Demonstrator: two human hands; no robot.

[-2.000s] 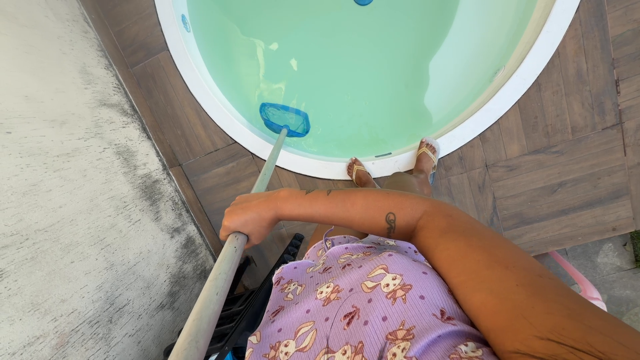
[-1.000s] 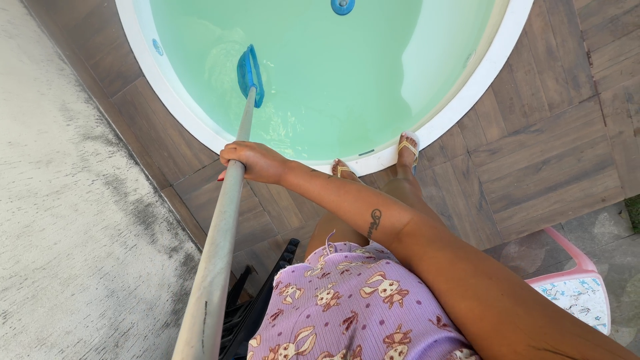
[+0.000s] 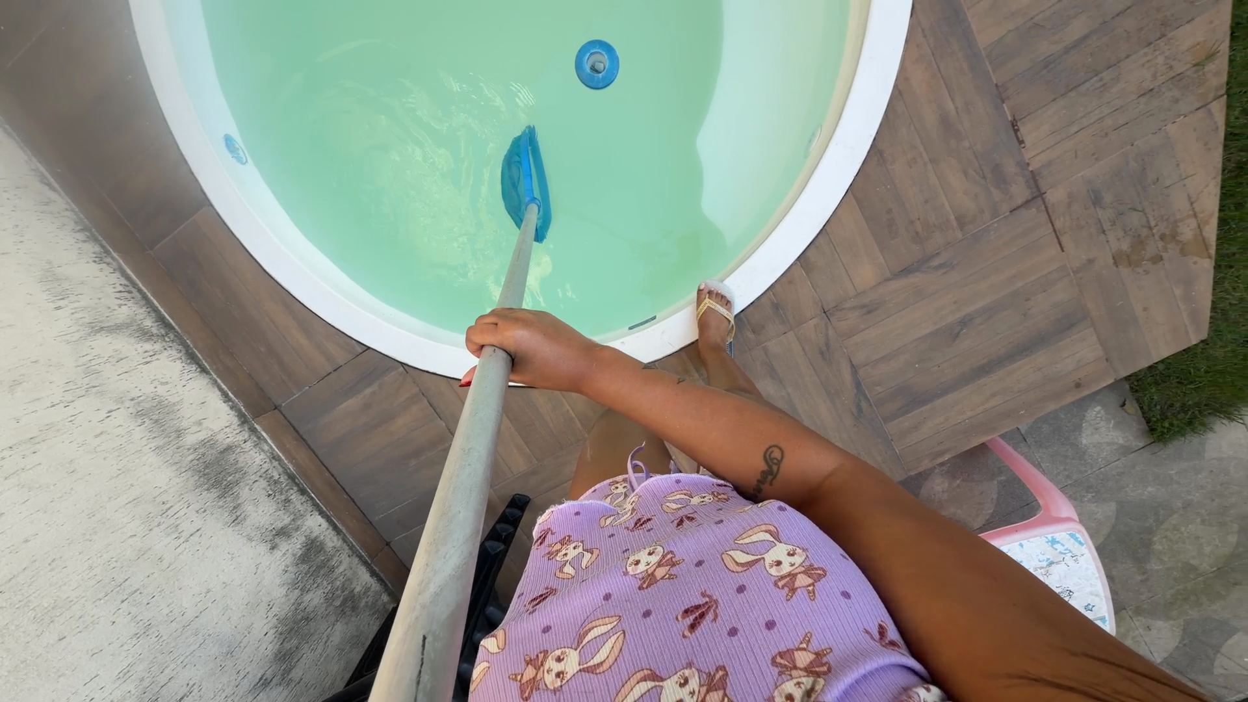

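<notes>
My right hand (image 3: 531,348) is closed around the middle of a long grey pole (image 3: 450,517), which slants from the bottom edge up over the rim of a round pool (image 3: 673,336). At the pole's far end a blue pool skimmer net (image 3: 526,185) sits in the greenish water (image 3: 624,224), its frame seen nearly edge-on. Beyond the net, a round blue fitting with a grey centre (image 3: 597,64) shows in the pool. My left hand is out of view; the pole's near end is cut off by the frame.
A weathered pale wall (image 3: 127,487) runs along the left. Wood-look tiles (image 3: 965,331) surround the pool. My sandalled foot (image 3: 716,314) is at the rim. Behind the pole stands a black slatted object (image 3: 492,556); at the lower right are a pink-framed chair (image 3: 1058,556) and grass (image 3: 1199,370).
The net has moved right through the water, away from the pool's left side. My right hand has kept its grip on the pole. The view has shifted, showing more of the right side.
</notes>
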